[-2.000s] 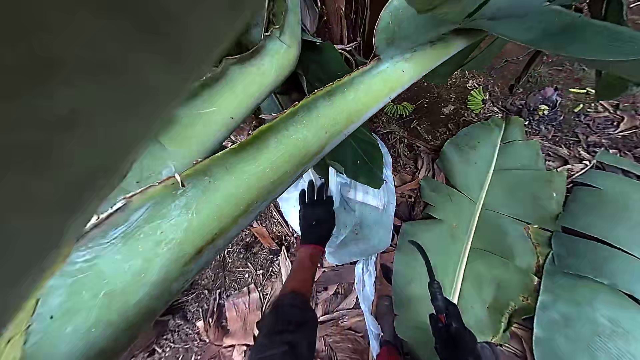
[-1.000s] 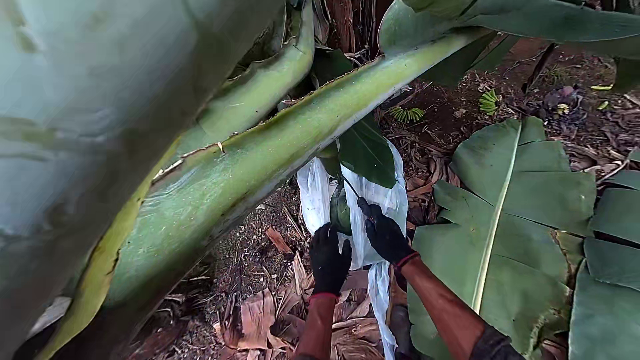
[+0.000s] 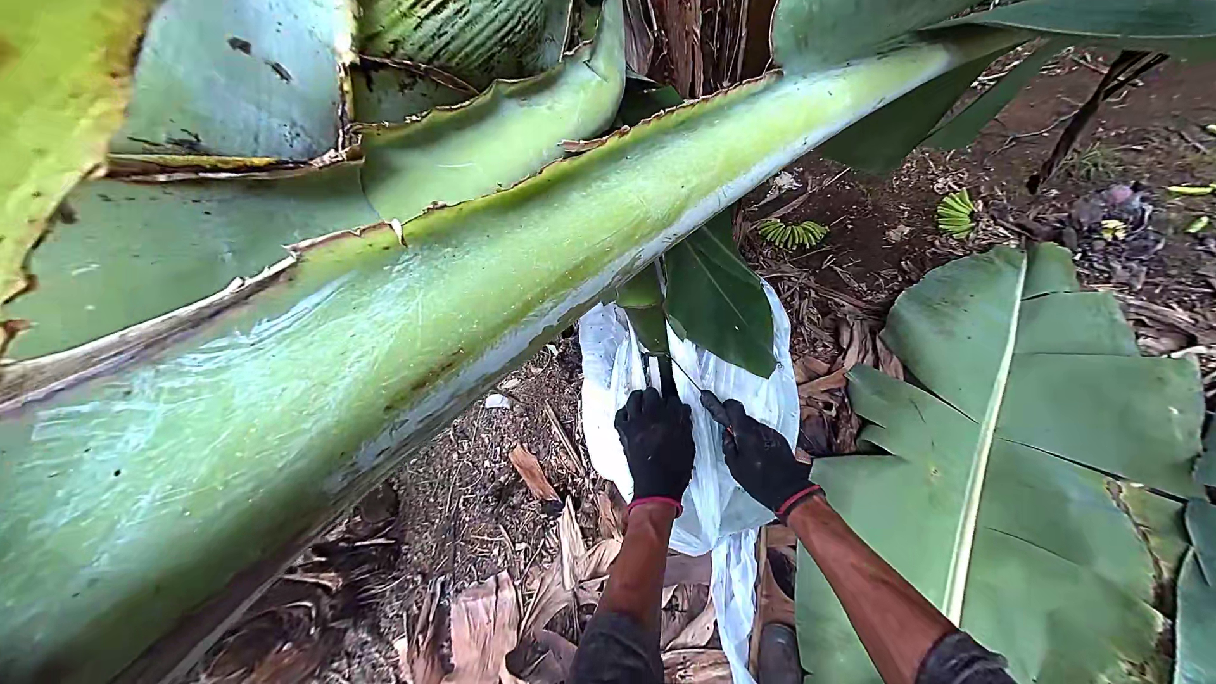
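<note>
My left hand (image 3: 655, 445), in a black glove with a red cuff, is at the upper part of a white plastic bag (image 3: 608, 380), against a dark stalk (image 3: 668, 375); its fingers are partly hidden, and its grip is unclear. Just right of it, my right hand (image 3: 760, 461), gloved alike, is closed on the dark handle of a curved knife (image 3: 714, 407). The thin blade points up and left toward the stalk. A green stem (image 3: 646, 309) and a dark green leaf (image 3: 724, 294) hang over the bag.
A thick green banana leaf stalk (image 3: 456, 294) slants across the view above my hands. Large cut banana leaves (image 3: 1054, 456) lie on the right. Dry leaves (image 3: 484, 622) litter the soil below, and small green banana hands (image 3: 793, 234) lie farther back.
The right hand with the knife has come from the lower right to beside the left hand. The left hand, open over the bag two seconds ago, is now at the stalk.
</note>
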